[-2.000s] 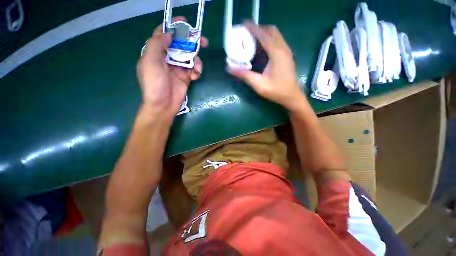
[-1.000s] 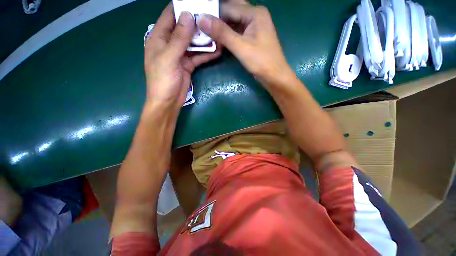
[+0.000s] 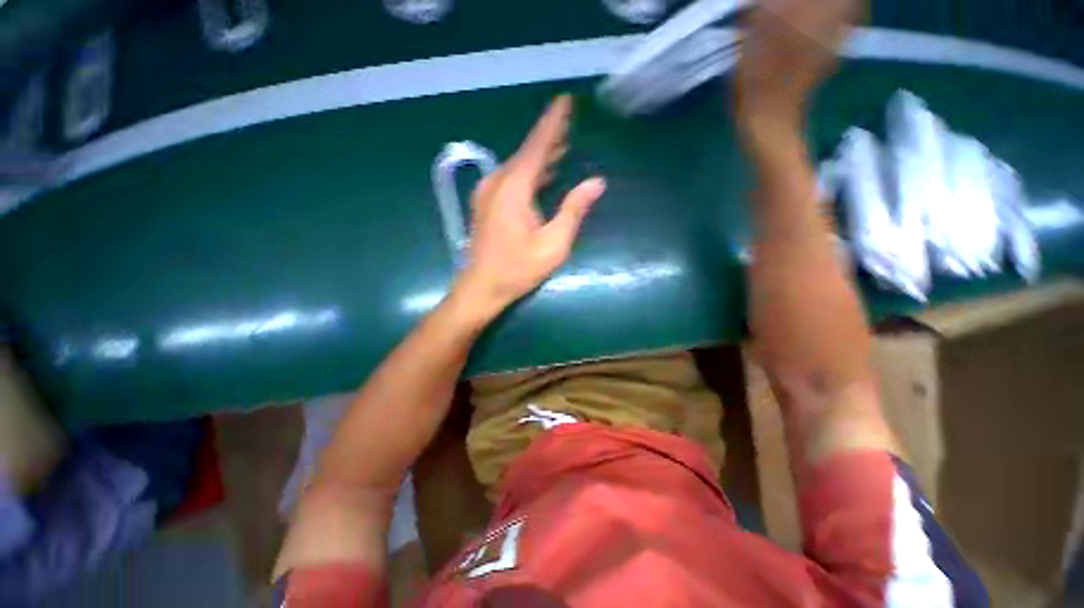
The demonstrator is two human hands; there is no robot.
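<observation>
My left hand [image 3: 523, 226] is open and empty over the green bench [image 3: 297, 249], fingers apart. A white loop unit [image 3: 453, 181] lies on the bench beside it, partly hidden behind the hand. My right hand [image 3: 794, 54] is at the top, blurred, with its fingers closed on blurred white loop units [image 3: 675, 57]. These slant down to the left, across the pale rail. How many it holds cannot be told.
A cluster of white stacked units [image 3: 939, 196] stands at the right of the bench. Separate line units [image 3: 89, 86] lie beyond the pale rail [image 3: 357, 89]. An open cardboard carton [image 3: 1010, 392] is below the bench edge at the right. Part of another person shows at the lower left.
My hands, together around a white unit a second ago, have parted. The right has moved up and right with white units; the left has opened and let go. The view has shifted.
</observation>
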